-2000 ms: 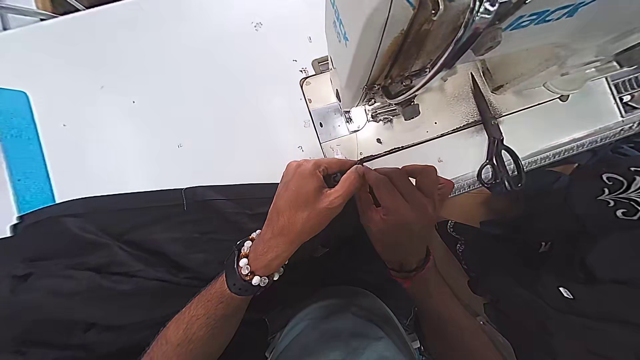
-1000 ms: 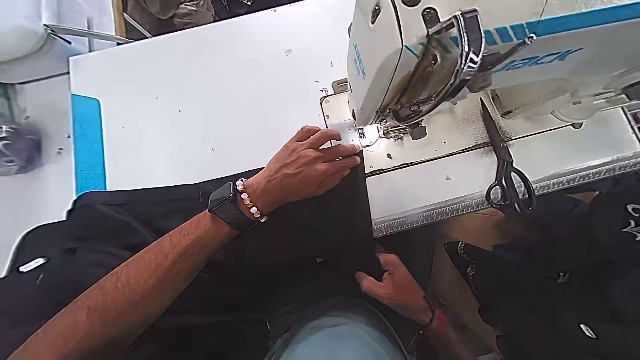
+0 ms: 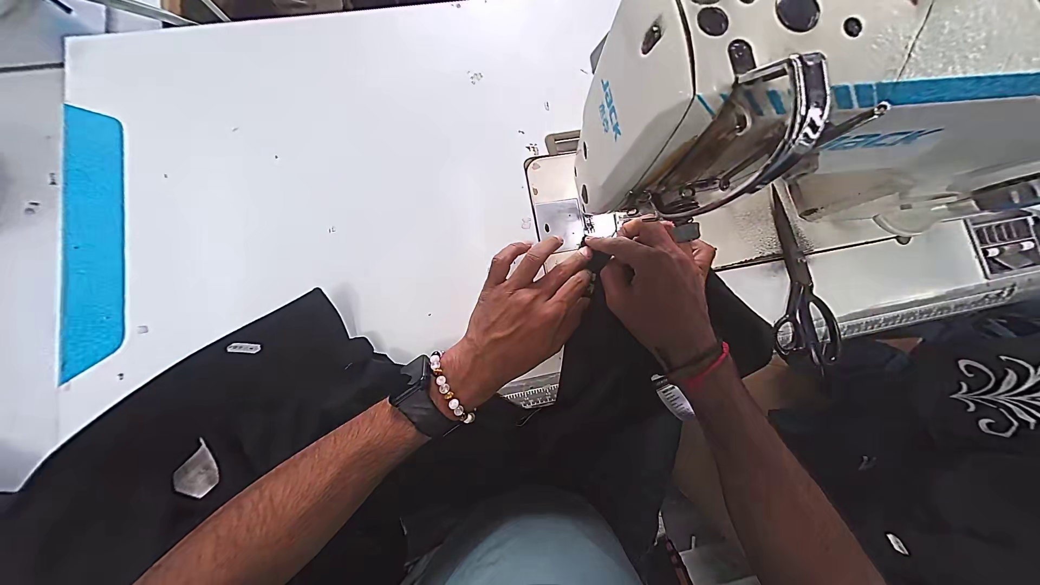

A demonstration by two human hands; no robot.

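A white Jack sewing machine (image 3: 650,97) stands at the upper right, its metal needle plate (image 3: 559,221) lit below the head. My left hand (image 3: 528,317), with a beaded bracelet and a black watch, has its fingers spread and pressed on the edge of a black garment (image 3: 617,374) just in front of the needle area. Close beside it on the right, my right hand (image 3: 662,284) pinches the same black fabric, its fingertips near the presser foot. The fabric runs down from both hands over my lap and out to the left. The needle tip is hidden.
Black-handled scissors (image 3: 800,309) lie to the right on the machine bed, blades pointing away. A measuring tape (image 3: 926,313) runs along the table's front edge. More dark cloth with a white pattern (image 3: 999,398) is at the right. The white table (image 3: 325,162) has a blue panel (image 3: 93,244).
My right hand has moved up from the lower part of the fabric to beside the needle area. The scissors remain on the machine bed.
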